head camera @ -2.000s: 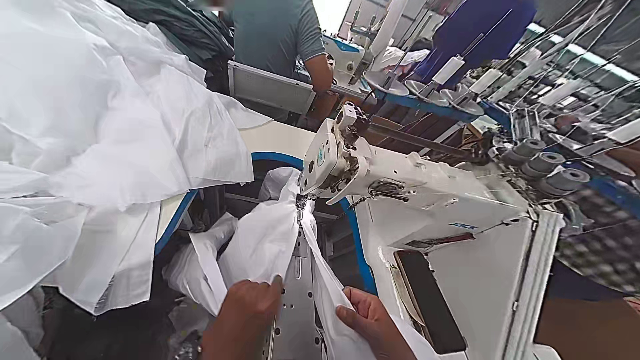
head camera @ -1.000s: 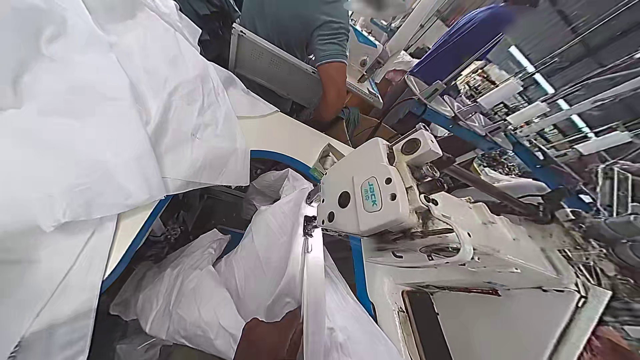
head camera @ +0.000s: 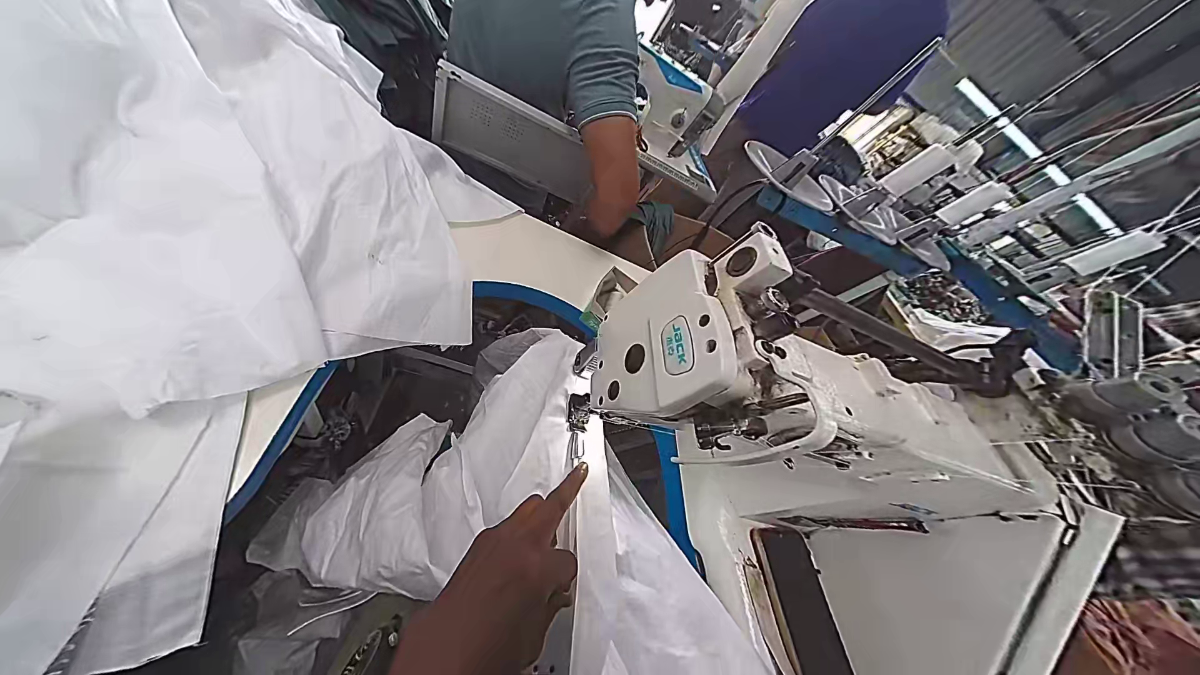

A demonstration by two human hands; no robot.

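Observation:
My left hand (head camera: 525,562) reaches up from the bottom middle, its index finger stretched out and touching the white fabric (head camera: 511,469) just below the presser foot (head camera: 578,412). The other fingers are curled, and none of them is seen to grip the cloth. Above and to the right is the white head of a Jack sewing machine (head camera: 656,347). The fabric runs under the foot, hangs in folds on the left and drapes down over the narrow machine bed on the right. My right hand is out of view.
White cloth panels (head camera: 234,216) lie piled on the worktable (head camera: 525,248) at left, beside its blue-edged cutout. A co-worker's arm (head camera: 609,159) and another sewing machine (head camera: 675,103) are behind. Thread stands (head camera: 881,216) stand at the right.
Two seconds ago both hands were on the fabric below the foot; now only my left hand is seen, pointing near the foot. The view has moved closer to the machine head.

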